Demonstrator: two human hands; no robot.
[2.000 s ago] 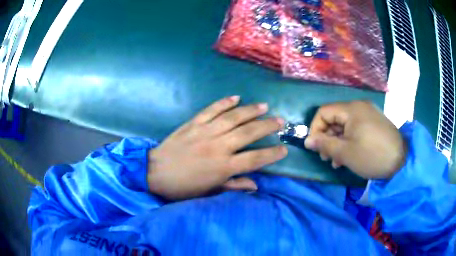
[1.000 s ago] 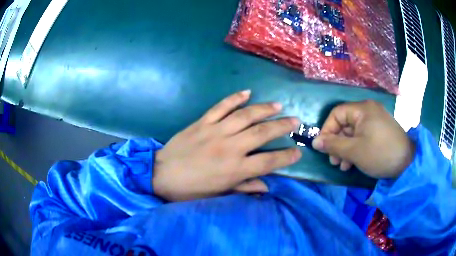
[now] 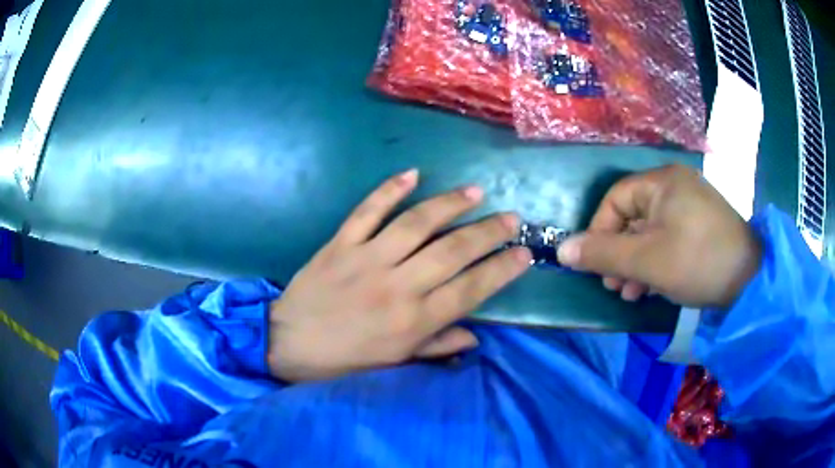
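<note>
A small dark circuit board with silver components lies flat on the green table, near its front edge. My left hand lies palm down with fingers spread, two fingertips on the board's left end. My right hand is curled at the board's right end, thumb and index finger together with the thumb tip on the board. The fingertips hide that end, and I cannot tell if anything is between them.
A red bubble bag with blue boards on it lies at the back. Strips with black bars stand at right, white liner strips at left. A crumpled red bag is below the table edge.
The view has shifted slightly. My right thumb and fingers have moved onto the board's right end and cover more of it. My left hand still rests at its left end.
</note>
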